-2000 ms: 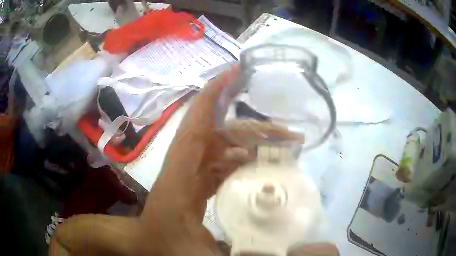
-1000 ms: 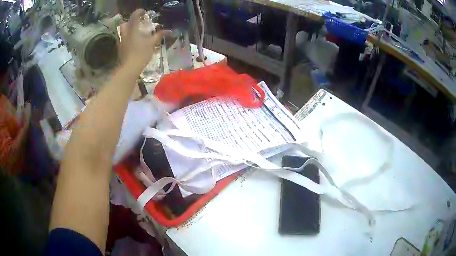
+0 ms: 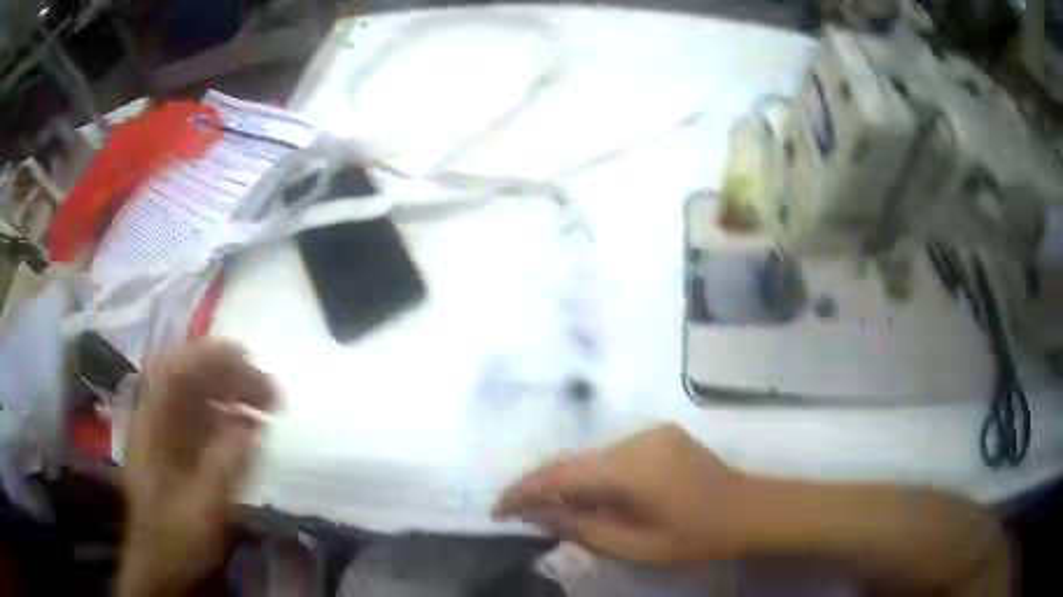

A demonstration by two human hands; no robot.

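Note:
My left hand [image 3: 204, 408] is blurred at the table's front left, with its fingers curled; whether it holds anything cannot be told. My right hand [image 3: 618, 496] lies low over the table's front edge, palm down, fingers pointing left. White fabric [image 3: 571, 571] shows just below it, partly cut off by the frame; a grip on it cannot be made out. More pale cloth [image 3: 431, 566] lies below the table edge between the hands.
A black phone [image 3: 361, 274] lies on the white table [image 3: 513, 315], with white tape [image 3: 350, 210] across its top. Left are papers [image 3: 175, 204] and a red bag [image 3: 128, 169]. Right are the sewing machine [image 3: 863, 140], its bed plate [image 3: 851, 362] and black scissors [image 3: 1005, 426].
The view has swung right towards the sewing machine. My left hand has come back from the far left to the table's front, and my right hand has come into view.

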